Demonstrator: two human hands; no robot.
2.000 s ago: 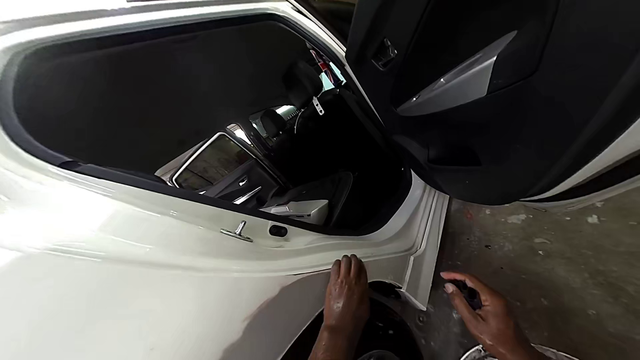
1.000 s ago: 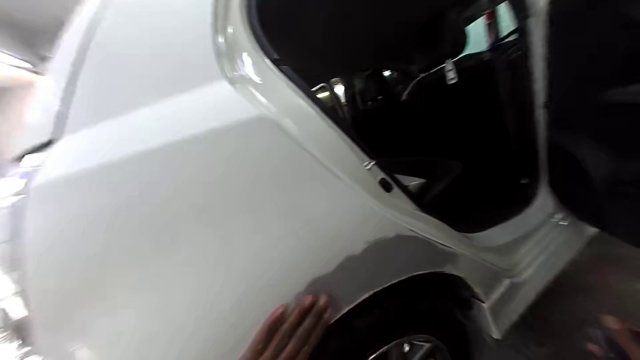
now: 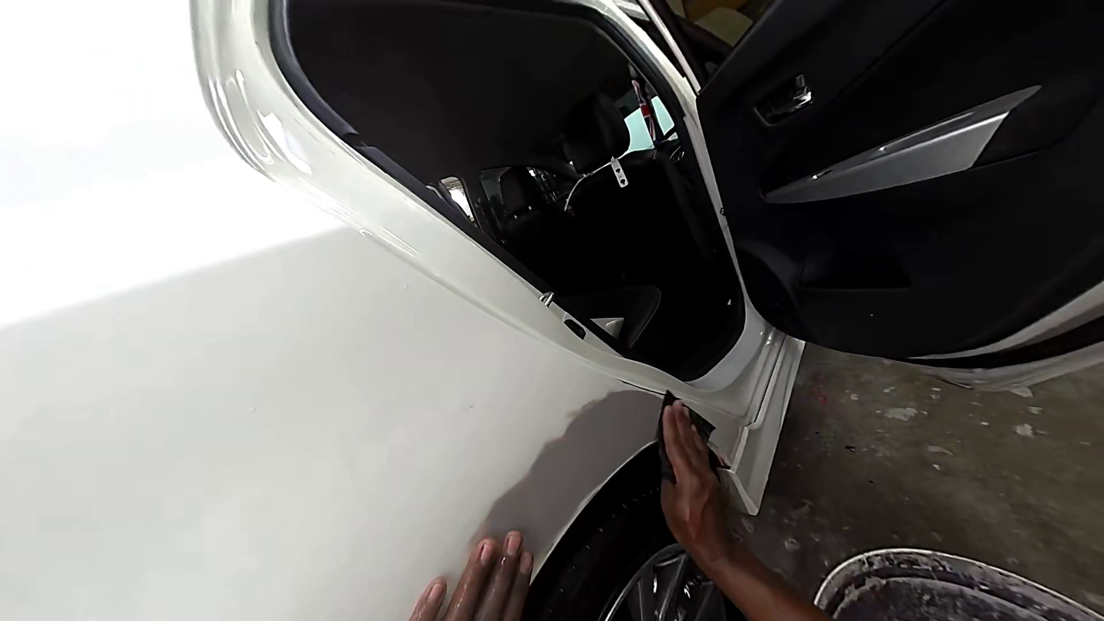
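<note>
My right hand (image 3: 694, 483) presses a dark sheet (image 3: 709, 424), which looks like sandpaper, flat against the white car body at the front of the rear wheel arch, beside the door sill. A grey patch (image 3: 573, 457) lies along the arch on the white rear quarter panel (image 3: 345, 405). At the bottom of the view my left hand (image 3: 487, 578) rests with fingers spread on the panel, at the lower end of the grey patch. It holds nothing that I can see. Both wrists differ: the left one is out of view.
The rear door (image 3: 906, 250) stands wide at the right, its black inner trim facing me. Below the arch is the rear wheel (image 3: 664, 586). A stained bucket (image 3: 931, 561) stands on the spotted concrete floor (image 3: 931, 457) at the lower right. The door sill (image 3: 772, 423) juts out beside my right hand.
My right hand, off the car with a dark thing in its fingers two seconds ago, is now on the body by the arch. My left hand is now lower along the arch. The view has shifted.
</note>
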